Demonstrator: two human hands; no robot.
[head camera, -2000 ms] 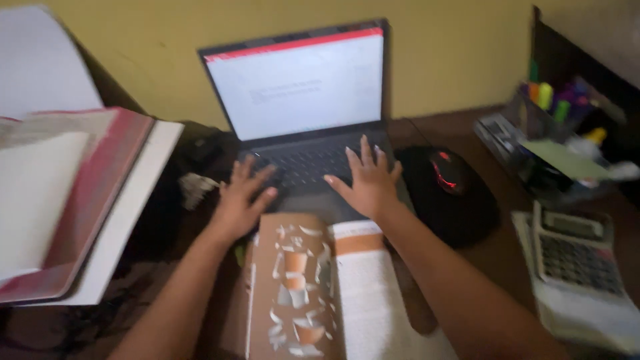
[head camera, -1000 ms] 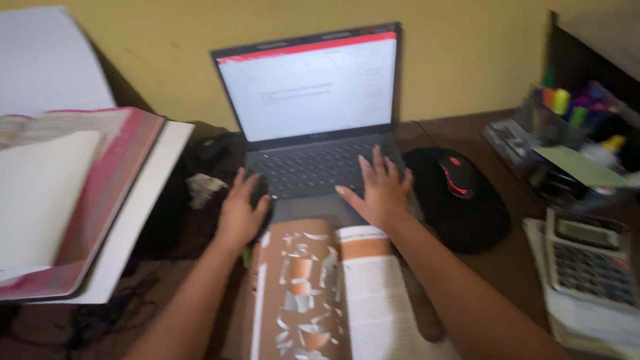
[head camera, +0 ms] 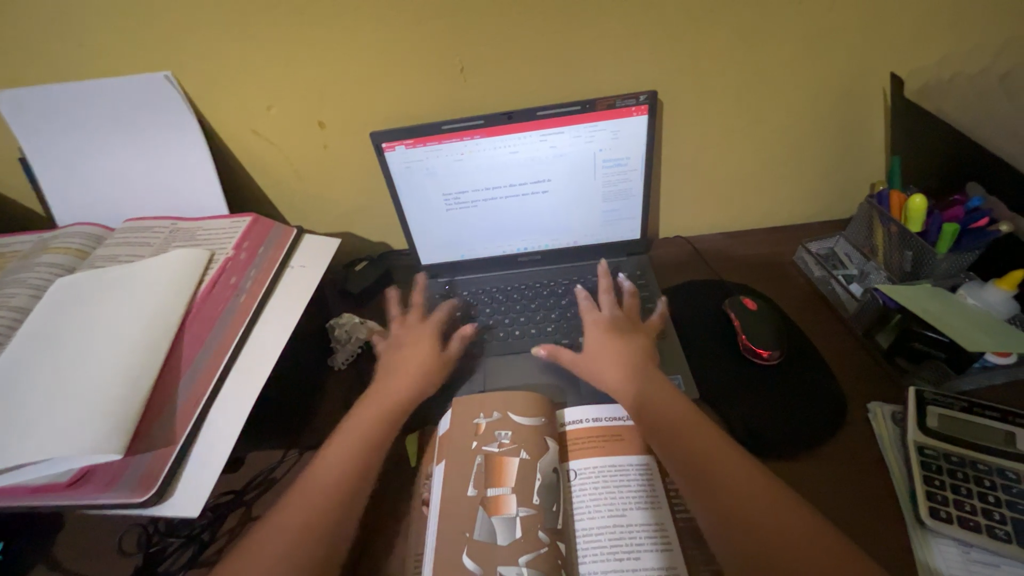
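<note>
An open laptop (head camera: 520, 200) stands against the yellow wall, its lit screen showing a document with a few lines of text. Over the left end of its keyboard (head camera: 524, 312) is my left hand (head camera: 416, 344), fingers spread, holding nothing. My right hand (head camera: 616, 336) is spread over the keyboard's right part, thumb towards the touchpad, also holding nothing; whether the fingertips touch the keys cannot be told. Below the laptop lies an open book (head camera: 500, 488) with a brown illustrated left page and a printed right page, partly covered by my right forearm.
A lit mouse (head camera: 754, 328) rests on a black mouse pad (head camera: 808, 400). Farther right are a mesh desk organizer (head camera: 852, 272) with pens and a calculator (head camera: 964, 472) on papers. At left lie a large open book (head camera: 240, 296), dark cables (head camera: 200, 528) and a crumpled translucent item (head camera: 350, 338).
My left hand has lifted its fingers and spread them wider over the keyboard's left end. The right hand stays over the keyboard's right side. The view has shifted, showing more wall.
</note>
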